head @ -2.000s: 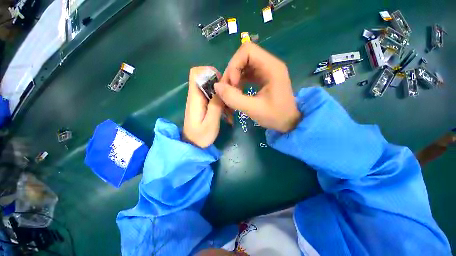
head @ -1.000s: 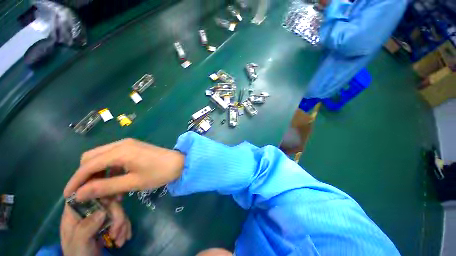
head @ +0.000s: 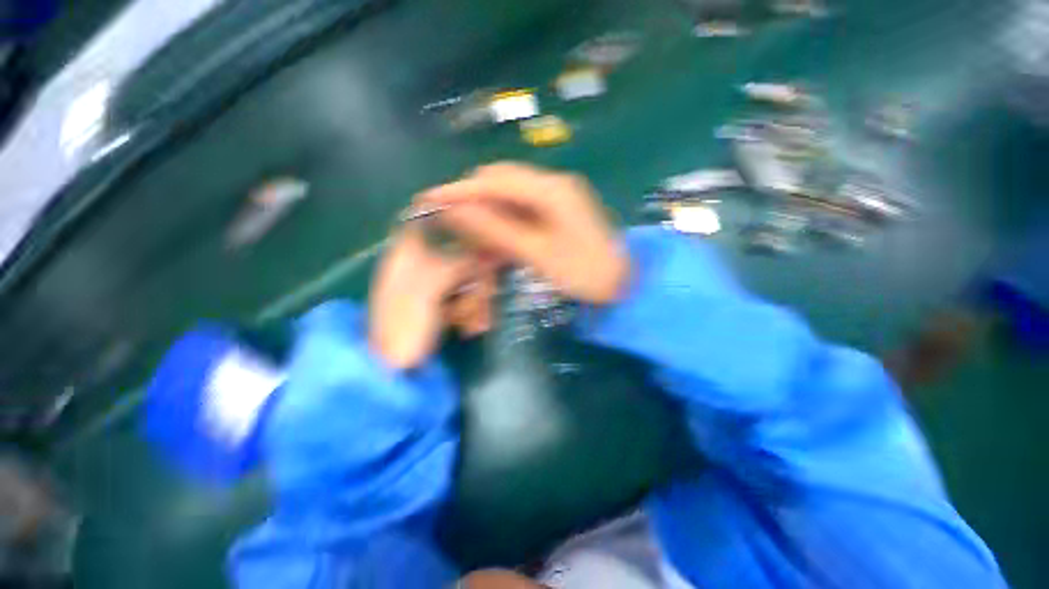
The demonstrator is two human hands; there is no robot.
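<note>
The view is blurred. My left hand [head: 412, 293] is raised over the green mat, fingers curled around a device sub-assembly [head: 427, 212], of which only a thin pale edge shows at the fingertips. My right hand [head: 541, 224] lies over its top, fingertips meeting those of my left hand. Whether my right fingers pinch a small part is hidden. A loose heap of tiny white gaskets [head: 535, 301] lies on the mat just below my right hand. A blue parts bin [head: 184, 403] with white bits stands left of my left sleeve.
A unit pile [head: 794, 161] lies at the right. More units lie along the far side, beside a small yellow piece [head: 545, 130]. A single unit [head: 267, 211] lies at the left. A raised rail with a white strip [head: 98, 109] runs along the far left.
The view has swung back left since one second ago, bringing the blue bin back in and taking the other worker's body out. Both hands stay together at the unit.
</note>
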